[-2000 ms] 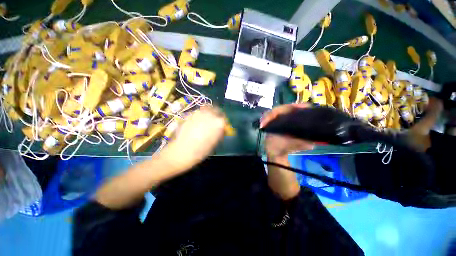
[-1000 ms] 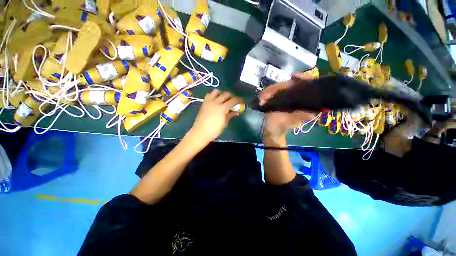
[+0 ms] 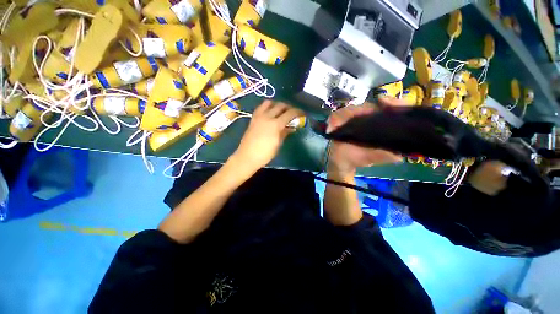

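My left hand (image 3: pixel 264 134) is shut around a yellow corded unit (image 3: pixel 297 122); only its end shows past my fingers, and its white cord trails left. My right hand (image 3: pixel 353 153) grips a thick black electric screwdriver (image 3: pixel 405 132), held almost level with its front end pointing left at the unit. The driver's tip is close to the unit; whether they touch cannot be told. The white-grey screw feeder (image 3: pixel 362 55) stands just beyond my right hand, with its top bin open.
A large pile of yellow units (image 3: pixel 129 70) with tangled white cords lies on the green bench at left. Another pile (image 3: pixel 457 92) lies at right. Another person's hand (image 3: pixel 491 176) and black sleeve are at the right. A blue stool (image 3: pixel 52 178) stands below the bench.
Two seconds ago my left hand was blurred beside the left pile; since one second ago it holds a unit before the driver tip. The view has shifted, and the feeder appears farther right.
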